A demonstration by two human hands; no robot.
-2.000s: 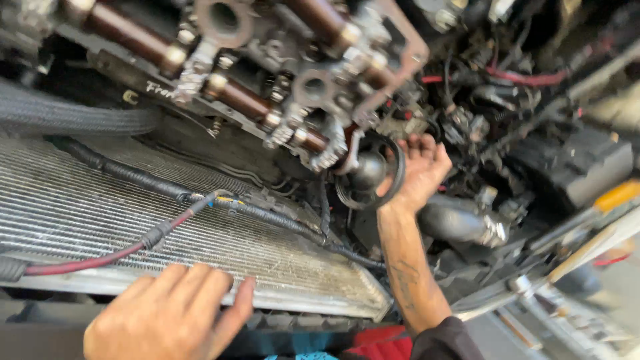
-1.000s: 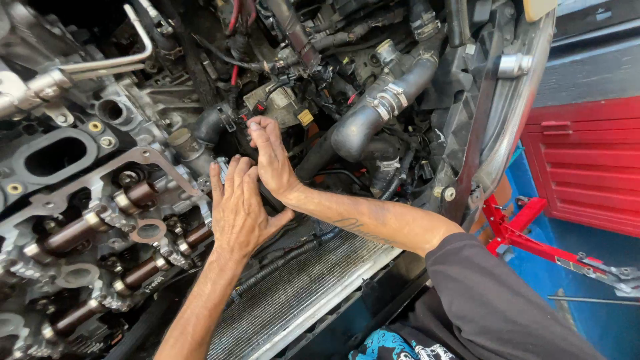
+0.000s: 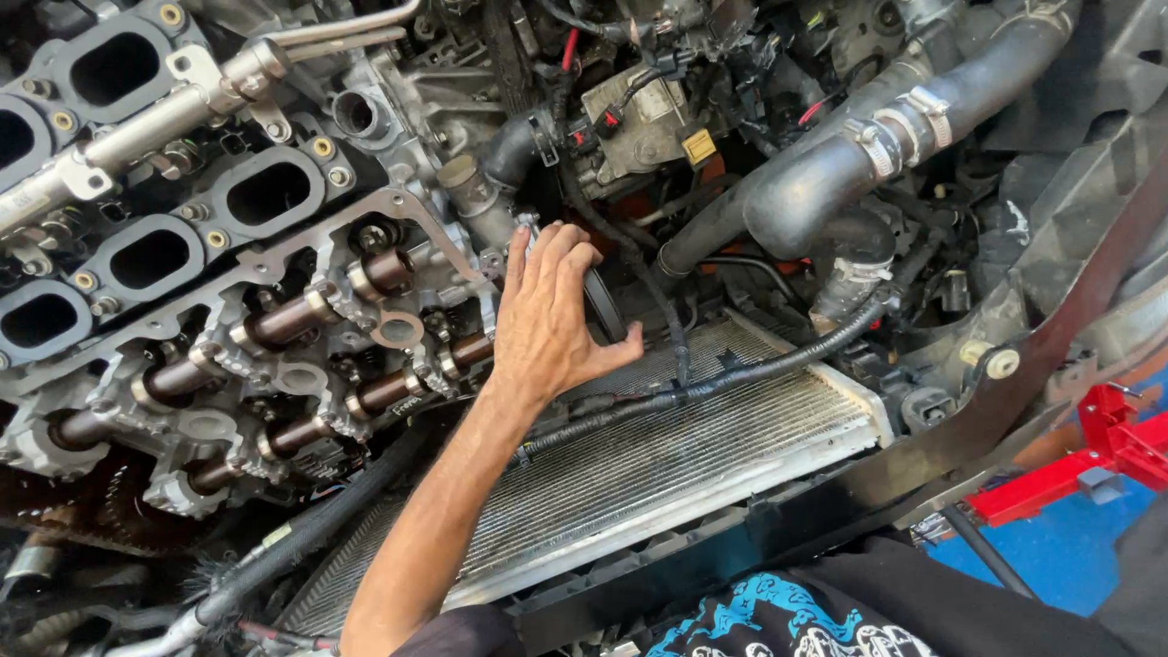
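Note:
My left hand [image 3: 547,315] reaches in from the bottom and lies around a black round part [image 3: 602,306], probably a pulley, at the front end of the engine. Its fingers curl over the upper edge and its thumb lies at the lower right; the palm hides most of the part. Just left of the hand is the open cylinder head [image 3: 301,374] with brown camshafts [image 3: 297,319] in their bearing caps. Below and right of the hand lies the finned radiator [image 3: 630,484], crossed by a black sleeved wiring harness [image 3: 712,391]. My right hand is out of view.
A thick black hose [image 3: 803,192] with metal clamps runs across the upper right. Oval intake ports [image 3: 269,193] and a metal rail [image 3: 137,128] fill the upper left. A black front crossmember [image 3: 776,534] borders the radiator. A red metal stand [image 3: 1049,479] is at the lower right.
My right hand, beside my left one a second ago, has left the view. My left hand stays at the engine's front end. The view has shifted and turned.

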